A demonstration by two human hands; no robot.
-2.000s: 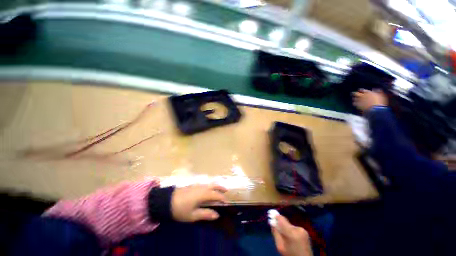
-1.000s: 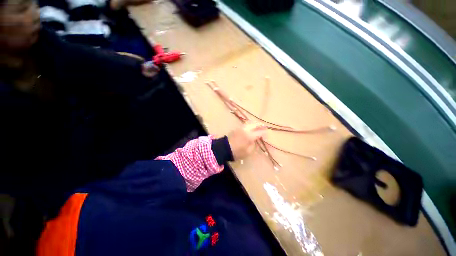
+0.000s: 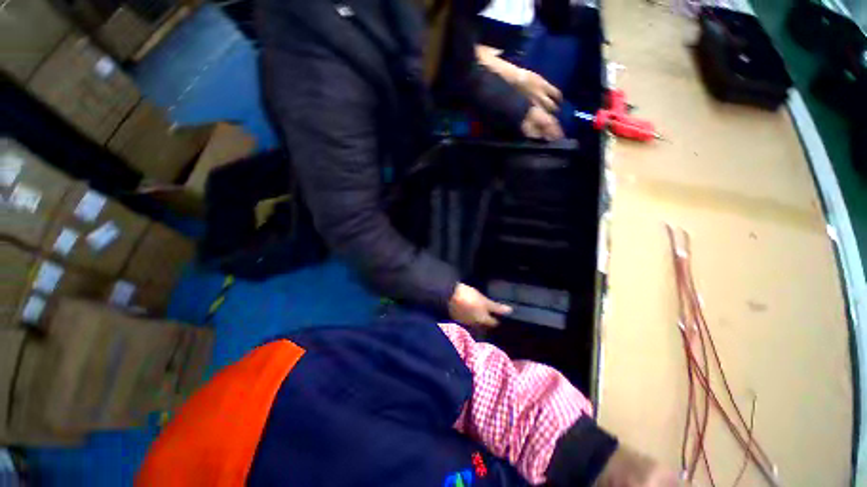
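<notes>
Several thin red wire leads [image 3: 702,366] lie in a loose fan on the tan bench [image 3: 632,314], with small white ends. My left hand [image 3: 642,468] is at the bottom edge of the picture, beside the lower part of the leads. It is blurred and mostly cut off, so its fingers and anything in them are hidden. The pink checked sleeve and dark cuff show behind it. My right hand is out of the picture.
A neighbouring person [image 3: 356,143] reaches into a large black bin [image 3: 475,214] beside the bench. A red tool [image 3: 627,124] lies at the bench edge. A black housing [image 3: 743,57] lies farther up, near the green belt. Brown cartons [image 3: 105,371] stand left.
The view has swung left, bringing the bin and cartons into sight. My left hand, over the middle of the leads a second ago, is now at the bottom edge.
</notes>
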